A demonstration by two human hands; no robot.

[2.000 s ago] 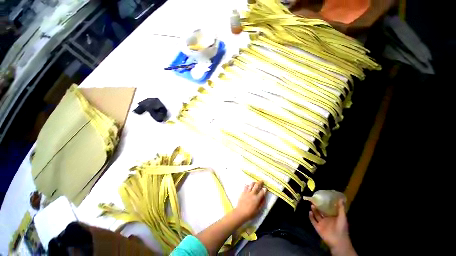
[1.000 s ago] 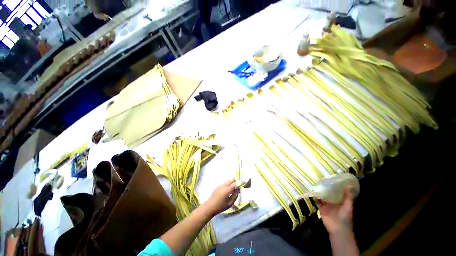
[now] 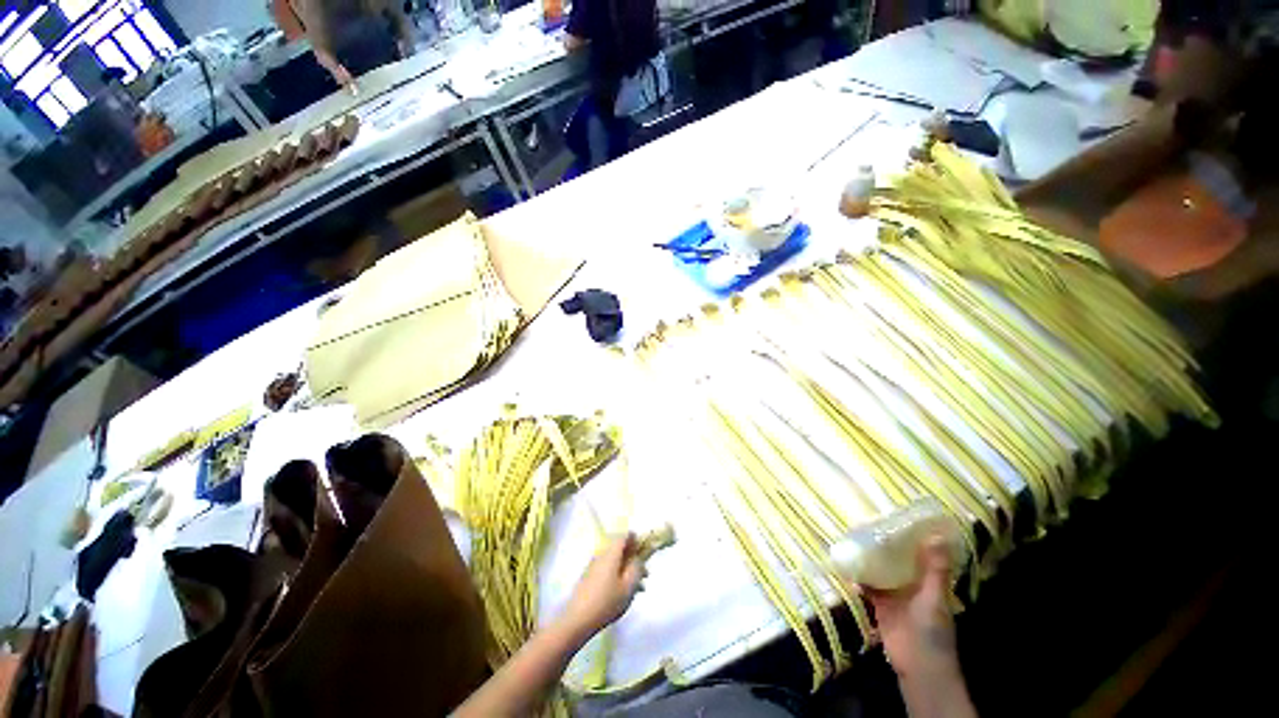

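My left hand (image 3: 607,582) is at the lower middle, its fingers closed on a yellow strap (image 3: 654,539) whose short end sticks out to the right. My right hand (image 3: 917,617) holds a whitish glue bottle (image 3: 892,544) over the near ends of the strap row; its nozzle cannot be made out. The row of yellow straps (image 3: 898,379) lies spaced across the table at right, near ends hanging over the edge. A loose pile of straps (image 3: 502,505) lies left of my left hand.
Brown leather pieces (image 3: 368,596) stand at near left. Cut panels (image 3: 400,330) lie behind them. A black cloth (image 3: 600,314), a blue tray (image 3: 732,267) with a white pot (image 3: 759,222) and a small bottle (image 3: 857,191) lie mid-table. A dense strap heap is far right. People (image 3: 613,56) are across the aisle.
My left hand has left the row's near end for the loose pile and taken hold of a strap. My right hand has brought the bottle over the strap ends. The view has swung left and up.
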